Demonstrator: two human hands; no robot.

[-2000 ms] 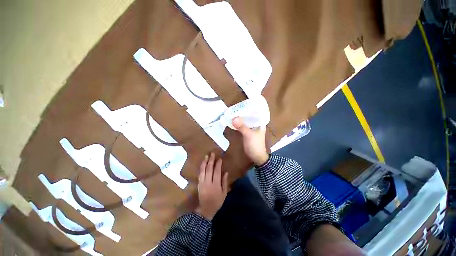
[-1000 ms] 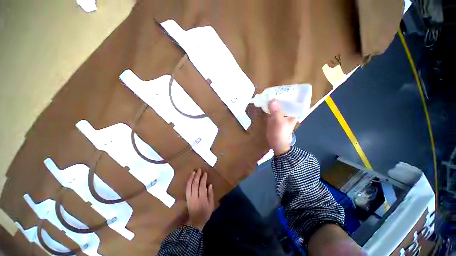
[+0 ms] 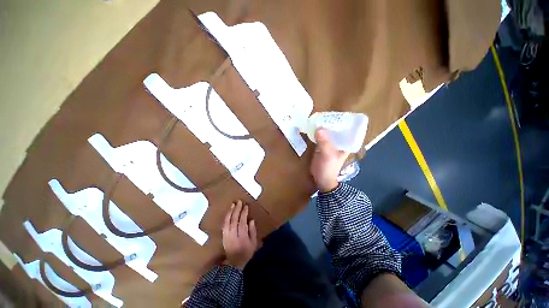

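Observation:
My right hand (image 3: 328, 161) is closed around a translucent white glue bottle (image 3: 342, 131), held tilted with its nozzle end toward the lower tip of the topmost white backing piece (image 3: 269, 66); whether the nozzle touches is not clear. My left hand (image 3: 239, 233) lies flat, fingers extended, on the brown bag panels (image 3: 283, 180) near their lower edge, holding nothing. Several white backing pieces lie in a diagonal row on the overlapped panels, with dark curved handles (image 3: 165, 174) looping over them. Glue on the brown surface cannot be made out.
The pale tan tabletop (image 3: 54, 54) is at upper left. A pale yellow piece (image 3: 413, 91) shows at the panels' right edge. A blue bin (image 3: 400, 246) and a box with a white cover (image 3: 481, 258) are at lower right, over a dark floor with yellow lines (image 3: 424, 165).
My right hand first moved right and up with the bottle off the second backing piece, then slightly left and down. My left hand stays flat on the panels. The view has shifted somewhat.

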